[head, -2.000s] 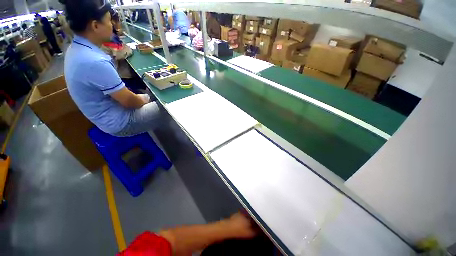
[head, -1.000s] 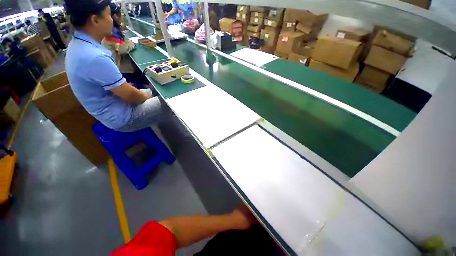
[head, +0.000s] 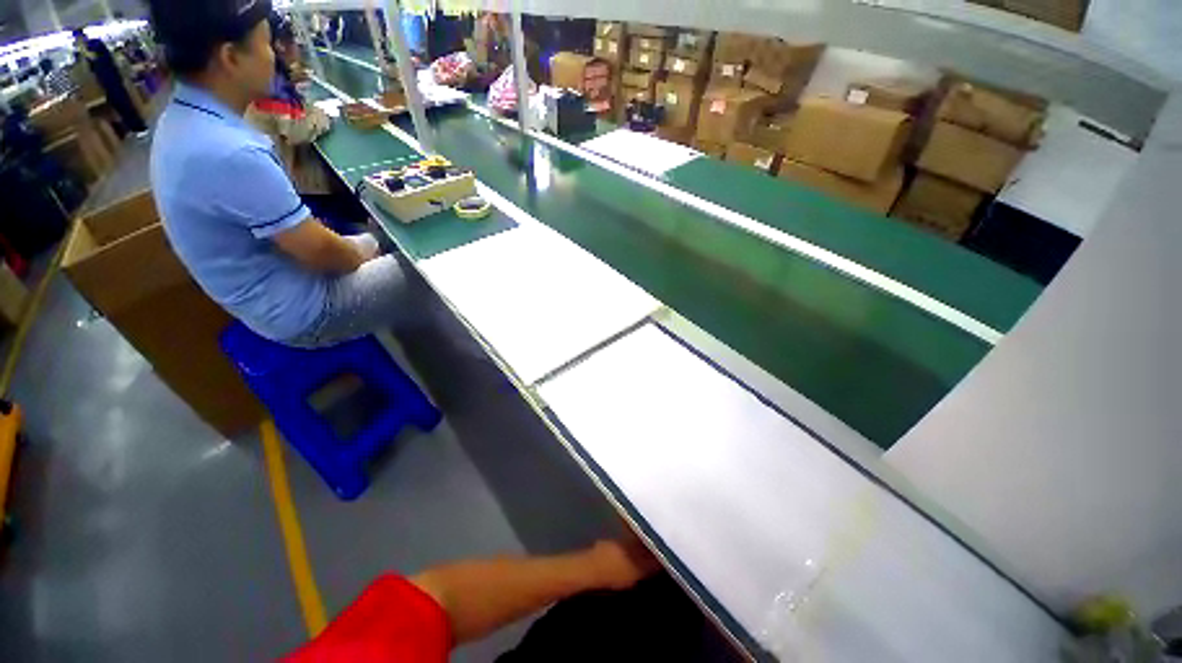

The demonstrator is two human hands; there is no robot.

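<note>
The workbench top [head: 700, 453] nearest me has white sheets joined with yellowish tape and a dark green edge. One bare forearm in a red sleeve reaches from the bottom of the view to the bench's near edge. It looks like my left hand [head: 622, 562]; its fingers are hidden at or under the edge, so I cannot tell whether it holds anything. My right hand is not in view.
A worker in blue [head: 240, 214] sits on a blue stool [head: 335, 408] beside an open carton [head: 162, 311]. A parts tray [head: 421, 189] and tape roll [head: 472, 207] stand on the bench. Behind are the green conveyor [head: 778, 304], stacked cartons [head: 843, 136] and a white divider panel [head: 1063, 427].
The view has shifted slightly between frames. My visible arm stays at the bench edge, and the seated worker holds much the same pose.
</note>
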